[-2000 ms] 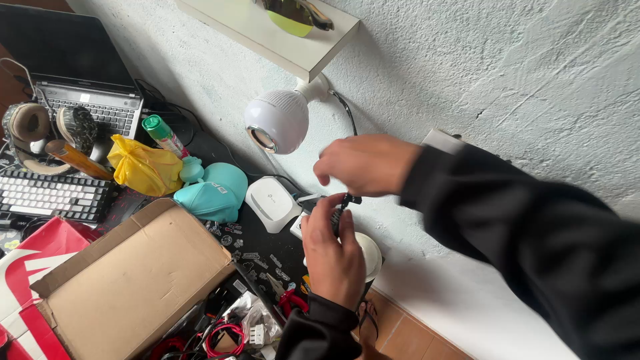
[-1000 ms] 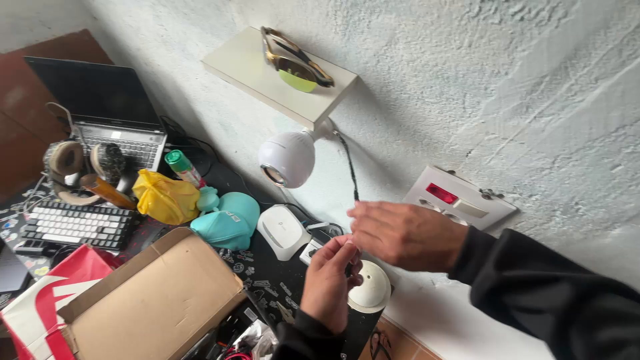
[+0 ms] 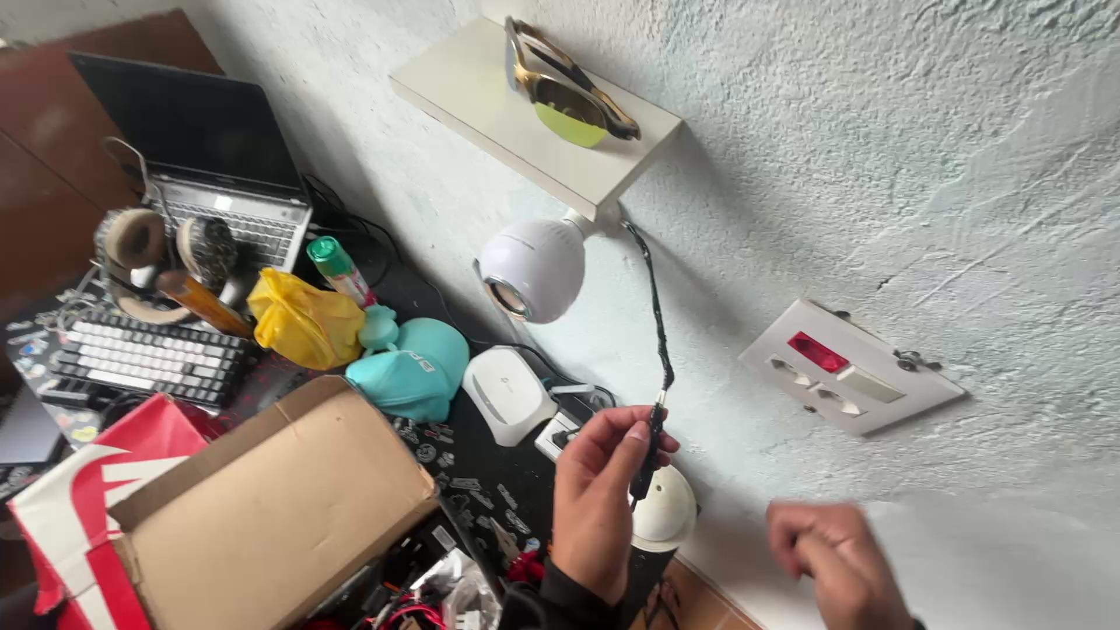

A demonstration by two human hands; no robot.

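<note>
My left hand (image 3: 604,499) pinches a black-wrapped cable (image 3: 653,306) between thumb and fingers, at a thicker dark section near its lower end. This cable runs up to the underside of a small wall shelf (image 3: 542,114), beside a round white bulb-shaped lamp or camera (image 3: 535,267) mounted there. My right hand (image 3: 831,560) is at the lower right, apart from the cable, its fingers curled and blurred; whether it holds anything small does not show. A white dome-shaped object (image 3: 667,507) is behind my left hand. Sunglasses (image 3: 577,96) lie on the shelf.
A wall plate with a red switch (image 3: 853,367) is at right. On the desk are a white router (image 3: 507,394), a turquoise cap (image 3: 416,372), a yellow bag (image 3: 302,319), headphones (image 3: 206,249), a keyboard (image 3: 153,350), a laptop (image 3: 197,140) and an open cardboard box (image 3: 280,507).
My right hand has moved away from the cable and my left hand, down and to the right. My left hand still holds the cable.
</note>
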